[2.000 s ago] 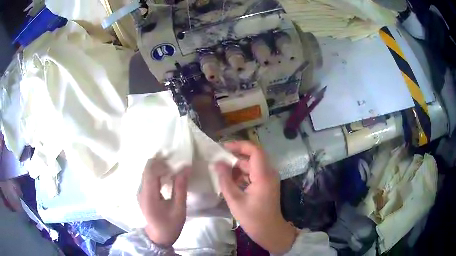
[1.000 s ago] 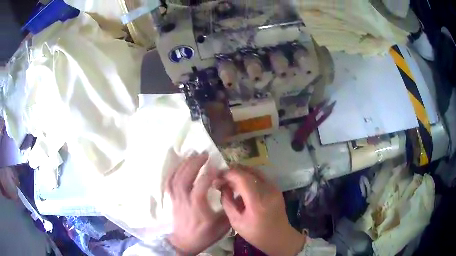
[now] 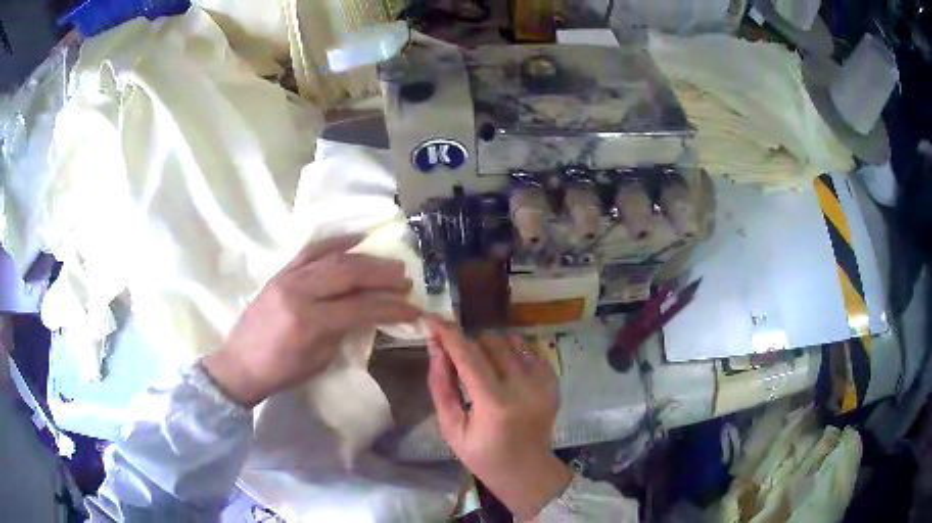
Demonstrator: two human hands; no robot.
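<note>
The cream garment piece [image 3: 342, 409] lies left of and in front of the overlock machine [image 3: 583, 123] and hangs over the table's front edge. Its edge is at the presser foot and needle area [image 3: 441, 245]. My left hand [image 3: 317, 306] lies on the cloth, fingers extended toward the needle area; whether it pinches the cloth is hidden. My right hand [image 3: 496, 403] is just in front of the machine, thumb and index finger pinching the cloth's edge near my left fingertips.
Garment pile [image 3: 164, 184] on the left. Dark red snips [image 3: 654, 322] lie right of the machine, beside a white board [image 3: 766, 276] with striped tape. Cut pieces [image 3: 746, 102] lie behind right. Crumpled cloth [image 3: 797, 475] is lower right. A blue basket [image 3: 123, 12] is at the top left.
My left hand has moved up and left onto the cloth near the needle. My right hand stays at the cloth's edge. The cloth now reaches farther back beside the machine. The view has shifted.
</note>
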